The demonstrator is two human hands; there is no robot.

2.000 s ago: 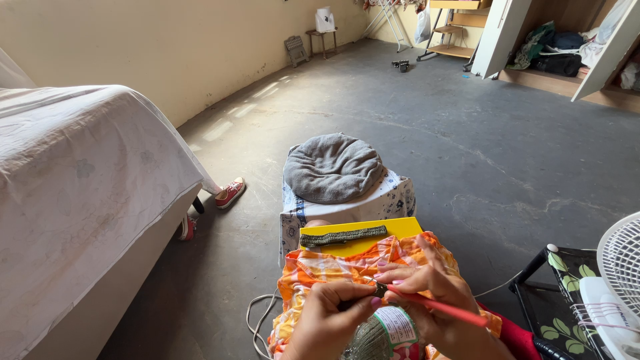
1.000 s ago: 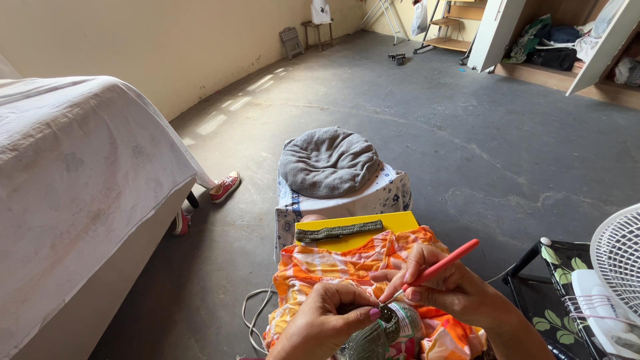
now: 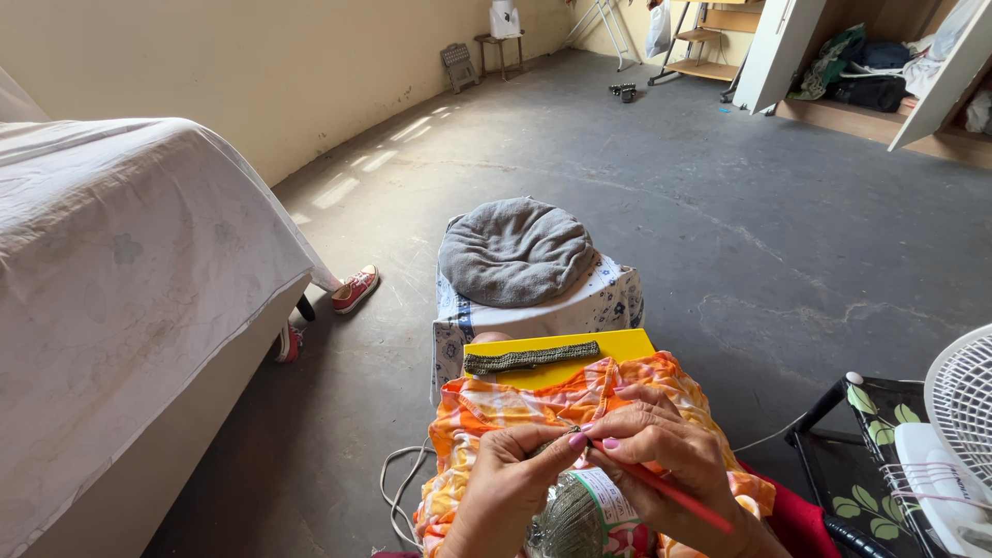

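Note:
My left hand (image 3: 515, 473) pinches a small piece of dark green crochet work (image 3: 554, 440) between thumb and fingers. A red-handled crochet hook (image 3: 670, 492) is in my right hand (image 3: 659, 442), its tip end at the work where the fingertips of both hands meet. Below them a ball of green yarn (image 3: 570, 515) with a paper label rests on orange checked cloth (image 3: 496, 407) over my lap. Beyond the cloth, a finished-looking strip of green crochet (image 3: 531, 358) lies across a yellow board or box (image 3: 632, 345).
A grey round cushion (image 3: 515, 252) lies on a cloth-covered seat (image 3: 620, 298) ahead. At left is a bed with a white sheet (image 3: 139, 256), red sneakers (image 3: 356, 289) beside it. A white fan (image 3: 965, 403) and a black-framed stand (image 3: 825, 415) are at right; a cord (image 3: 395, 492) lies at lower left.
The red hook, raised up and to the right one second ago, now slants down to the right. Both hands stay close together at the crochet work.

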